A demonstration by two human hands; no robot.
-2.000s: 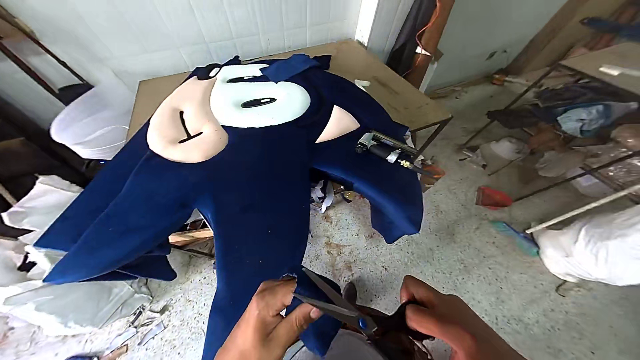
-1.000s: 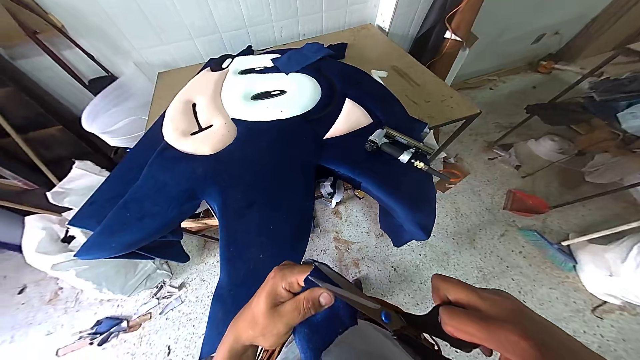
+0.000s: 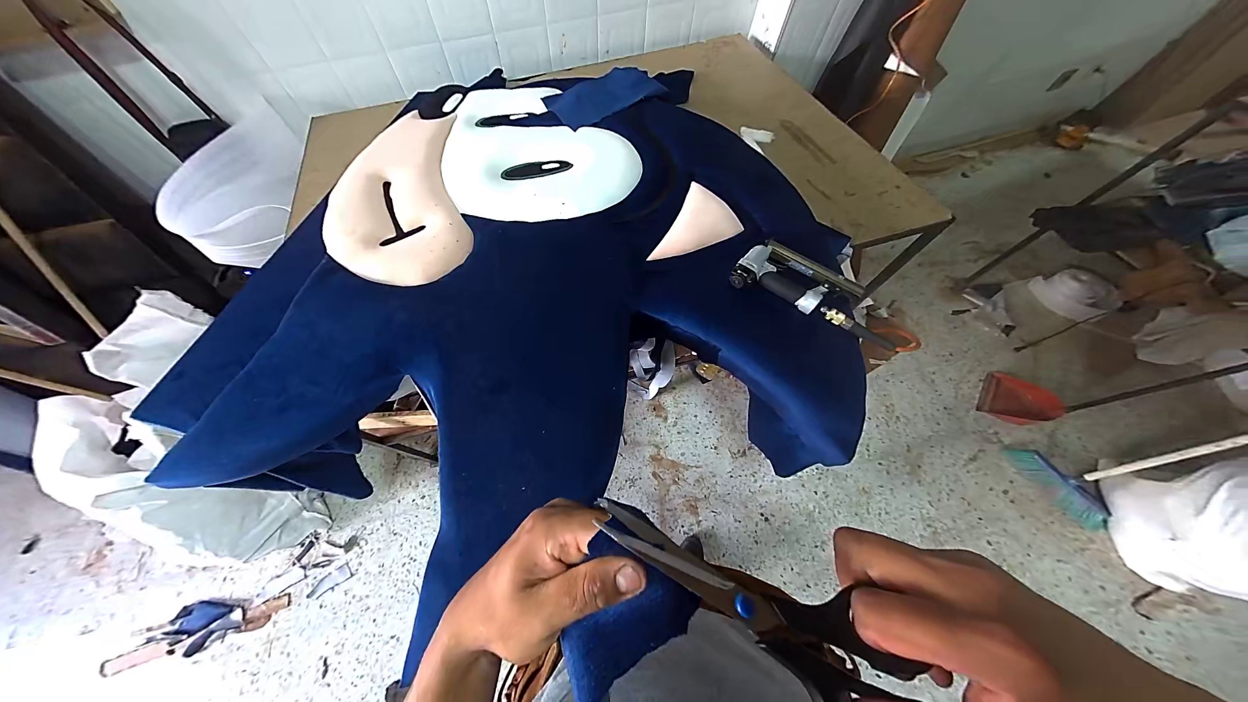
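A large dark blue plush cartoon-character cover [image 3: 531, 341], with a beige muzzle [image 3: 398, 210] and white eyes [image 3: 542, 171], lies over the table and hangs down its front. My left hand [image 3: 551, 580] pinches the edge of its lower blue fabric between thumb and fingers. In my right hand [image 3: 926, 619] is a pair of black-handled scissors [image 3: 717, 590], blades slightly parted at the fabric beside my left fingertips. A pneumatic stapler [image 3: 795, 283] rests on the blue fabric at the right. A loose blue scrap [image 3: 604, 96] lies over the eyes.
The brown tabletop [image 3: 838, 180] stands against a tiled wall. On the floor are a red dustpan [image 3: 1020, 398], a teal broom [image 3: 1061, 486], white sacks [image 3: 1185, 526] and fabric scraps [image 3: 210, 619]. Cluttered shelving stands at the right, and a white plastic chair [image 3: 229, 200] at the left.
The scissor blades stood wide apart two seconds ago, looked nearly closed one second ago, and are slightly parted now. My left hand keeps its pinch on the blue fabric.
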